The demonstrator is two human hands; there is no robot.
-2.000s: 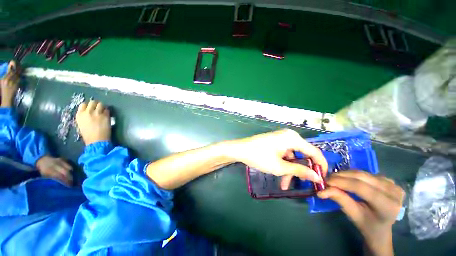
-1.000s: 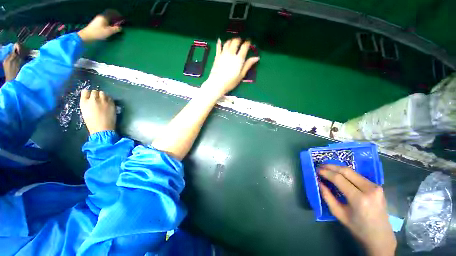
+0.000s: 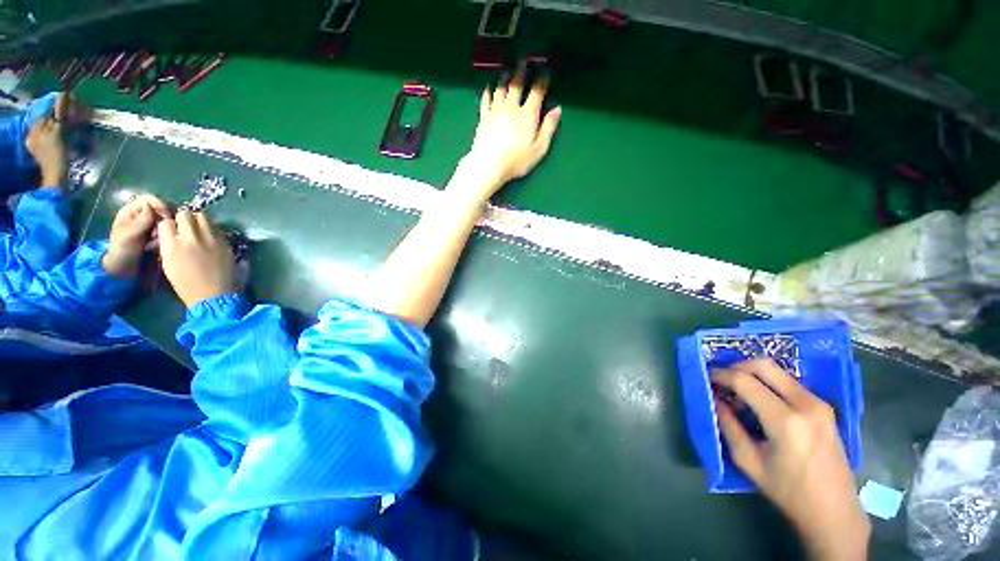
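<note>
My left hand (image 3: 512,133) reaches over the green belt, palm down, with its fingers spread and nothing visibly gripped. A red edge of a housing shows just beyond its fingertips; whether they touch is unclear. A red-and-black phone housing (image 3: 408,122) with a window opening lies on the belt left of this hand. My right hand (image 3: 792,447) is over the blue parts tray (image 3: 693,386), its thumb and fingers down among small silver metal parts (image 3: 757,348). Its fingertips are partly hidden, so I cannot tell whether they hold a part.
More housings lie farther out on the belt (image 3: 658,153), with a reddish pile at upper left. A neighbour's hands (image 3: 197,258) work at the left bench. A wrapped post (image 3: 888,263), a clear bag (image 3: 959,482) and a pale blue slip (image 3: 881,500) are at right.
Two seconds ago both my hands held a housing over the tray. My left hand has since moved out over the belt; my right hand is down in the tray. The neighbour's reaching arm has drawn back.
</note>
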